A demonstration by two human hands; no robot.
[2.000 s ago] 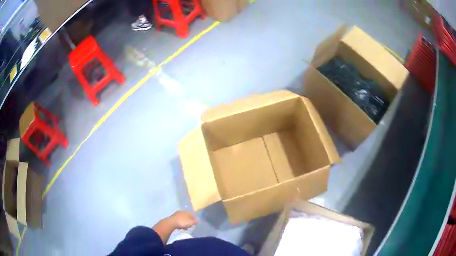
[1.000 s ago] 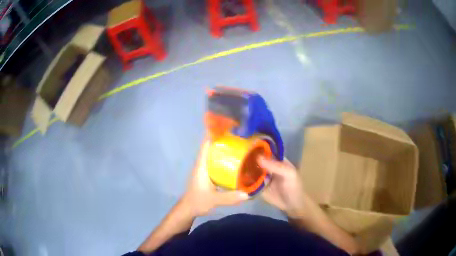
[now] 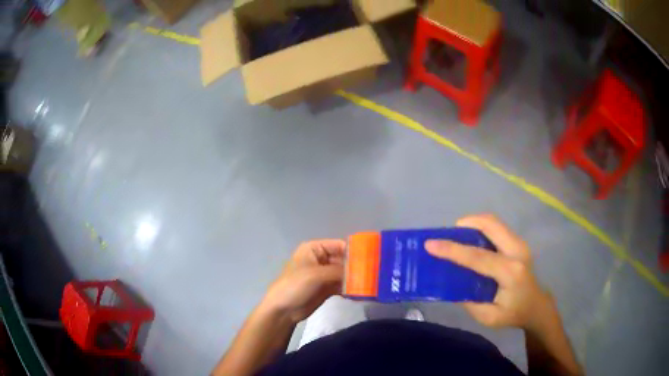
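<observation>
The blue and orange tape dispenser (image 3: pixel 440 273) is held level in front of my body, its orange end to the left and its flat blue side with white print facing up. My right hand (image 3: pixel 506 272) grips the blue end, with a finger lying across the top. My left hand (image 3: pixel 312 275) is at the orange end with curled fingers; whether it grips the dispenser or only touches it cannot be told. The tape roll is not visible.
An open carton (image 3: pixel 312 66) with dark contents stands at the top. A red stool with cardboard on its seat (image 3: pixel 458 55) is beside it. Other red stools stand at right (image 3: pixel 605 132) and lower left (image 3: pixel 108 317). A yellow line (image 3: pixel 469 156) crosses the grey floor.
The view has swung left, and the empty carton has left the picture. The dispenser has turned, hiding its yellow roll and showing its blue side. My left hand has moved to its orange end.
</observation>
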